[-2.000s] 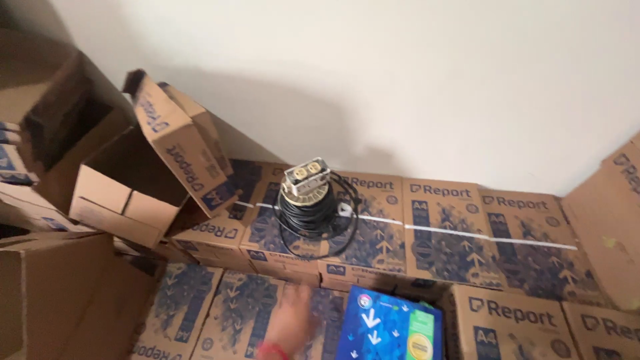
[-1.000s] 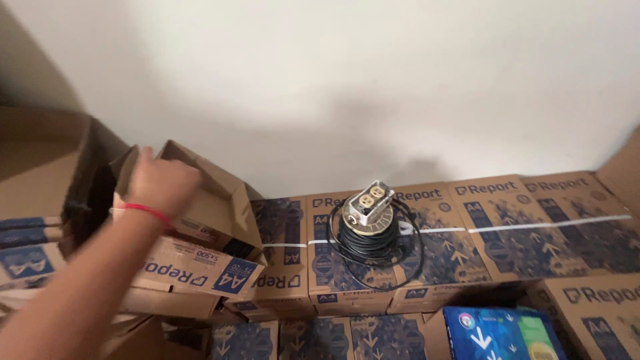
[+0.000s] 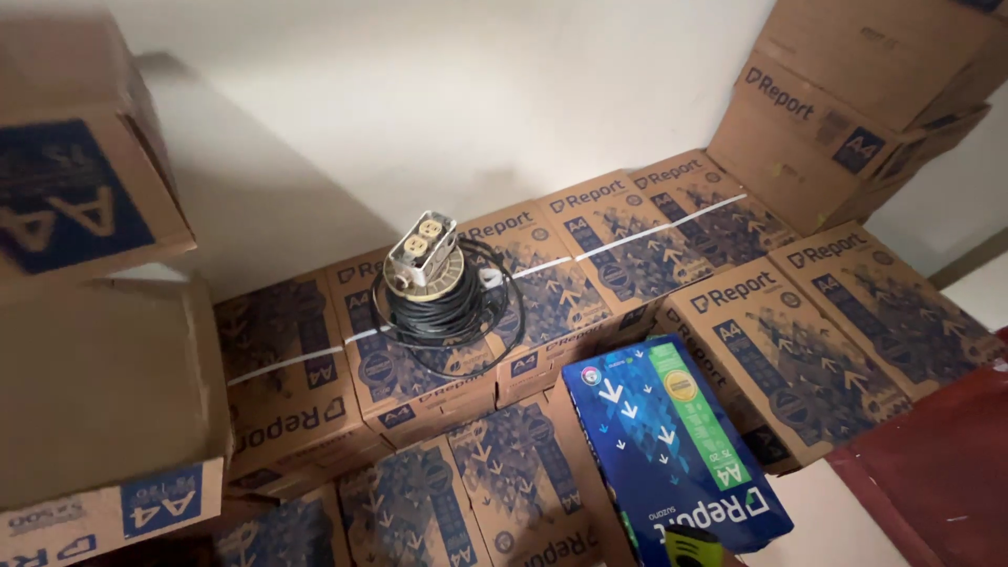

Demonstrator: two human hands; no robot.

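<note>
Neither of my hands shows in the head view now. A blue ream of A4 paper (image 3: 669, 449) lies tilted over cardboard boxes at the lower right of centre. At the bottom edge, a yellow-green and black object (image 3: 693, 547), only partly visible, overlaps the ream's lower end; what holds it is hidden. A coiled black cable on a reel (image 3: 437, 315) rests on the back row of boxes, with an outlet box (image 3: 425, 244) on top of it. An open cardboard box (image 3: 102, 394) stands at the left.
Closed paper cartons (image 3: 630, 236) line the white wall, with more cartons (image 3: 787, 362) nearer at the right. Stacked boxes (image 3: 835, 102) rise at the back right. Another box (image 3: 71, 157) is at the upper left. A dark red surface (image 3: 937, 465) lies at the lower right.
A hand with a red wristband, at the open box on the left one second ago, is out of view. The yellow-green object has appeared at the bottom. The view has shifted.
</note>
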